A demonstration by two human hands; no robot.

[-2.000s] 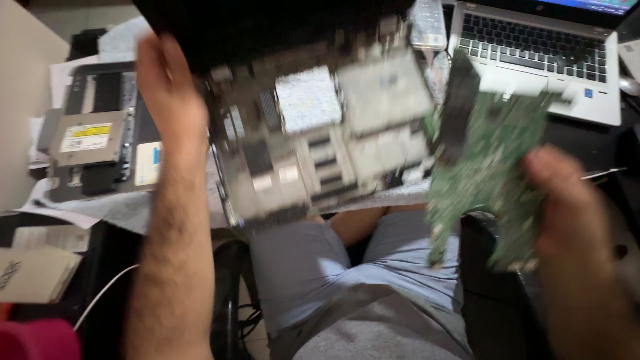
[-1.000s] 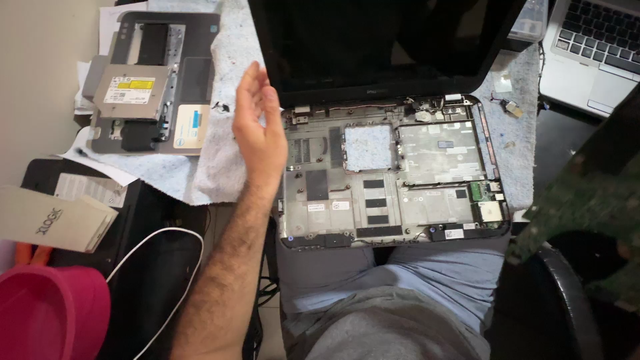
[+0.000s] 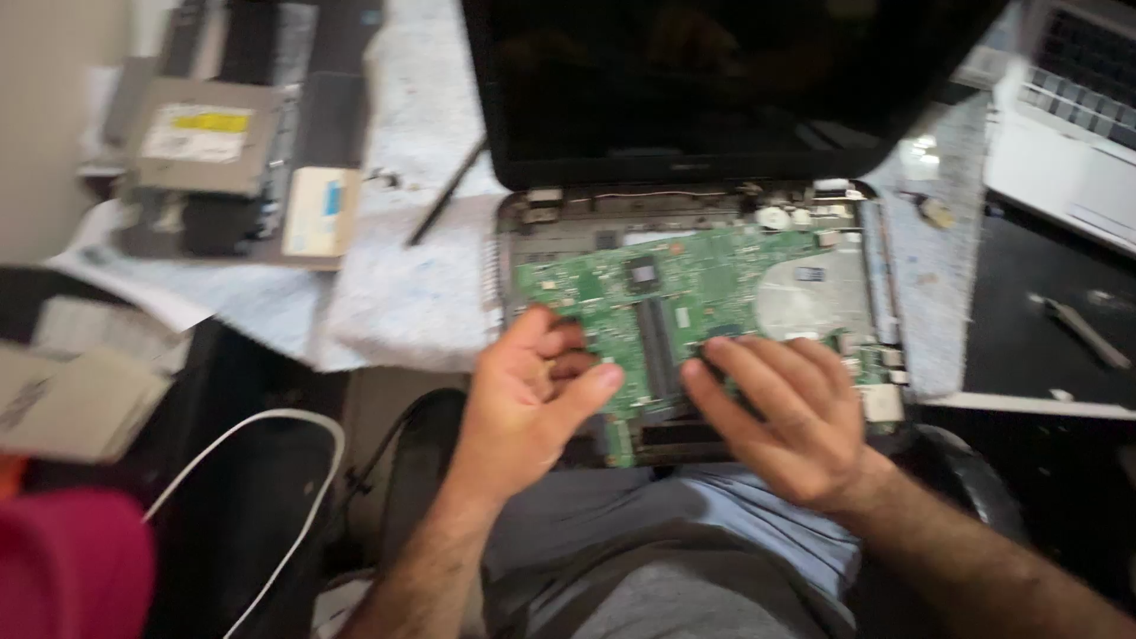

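A green laptop motherboard (image 3: 710, 275) lies slightly tilted in the bottom case (image 3: 874, 311) of an opened laptop, which rests across my lap and a cloth. Its dark screen (image 3: 710, 89) stands raised behind. My left hand (image 3: 532, 399) is at the board's left part, fingers curled by its edge; whether they pinch it is unclear. My right hand (image 3: 790, 417) lies over the board's lower right part, fingertips near a black memory slot (image 3: 657, 346); blur hides whether it grips. Both hands cover parts of the board's lower edge.
A laptop cover part with an optical drive (image 3: 200, 133) lies left on a pale cloth (image 3: 417, 302), near a dark thin rod (image 3: 448, 191). A second laptop (image 3: 1065, 133) sits at the right, above a metal tool (image 3: 1087, 333). A white cable (image 3: 328, 461) loops at lower left beside a pink object (image 3: 71, 568).
The motherboard, in my right hand at the right earlier, now lies in the laptop's bottom case. My left hand has moved from the case's left side down to the board.
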